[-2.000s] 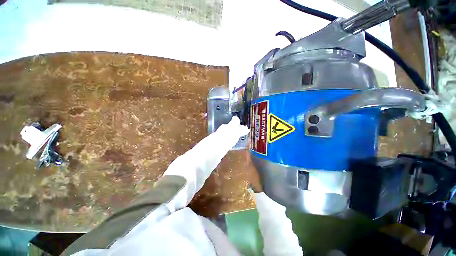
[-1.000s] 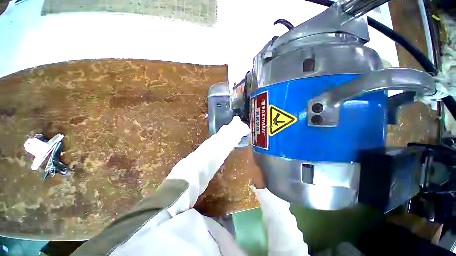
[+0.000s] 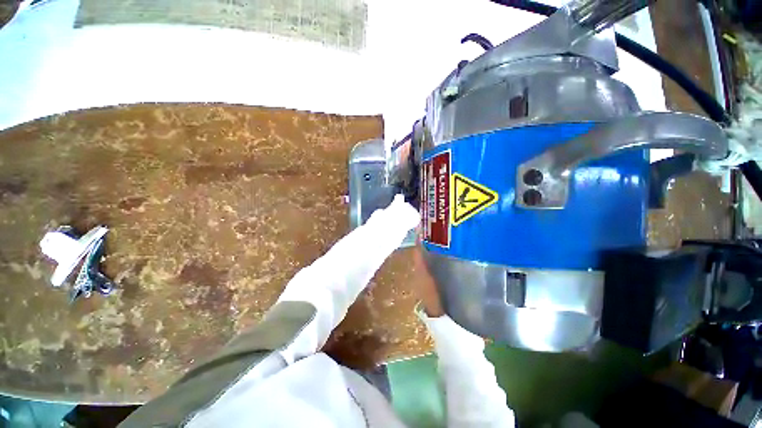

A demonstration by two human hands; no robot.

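The cloth cutting machine (image 3: 535, 201), with a blue and silver motor and a yellow warning triangle, fills the centre right. Its grey base plate (image 3: 366, 180) shows at the left of the motor, at the edge of the white fabric lay (image 3: 234, 75). My left arm, in a white and olive sleeve, reaches up to the motor's left edge; the left hand is hidden there. A thin strip of my right hand (image 3: 427, 282) shows at the motor's lower left edge, above a white sleeve. Its fingers are hidden, so its grip cannot be told. The blade is hidden.
A white piece with silver clips (image 3: 82, 261) lies on the brown table (image 3: 192, 217) at the left. A grey-beige strip (image 3: 242, 18) lies on the fabric at the top. A black cable (image 3: 673, 77) runs behind the motor. Green floor and a cardboard box (image 3: 698, 391) show below.
The view has shifted slightly, and the fabric edge sits lower in the picture. The motor looks slightly turned, its handle higher in the picture. Both arms stay at the machine.
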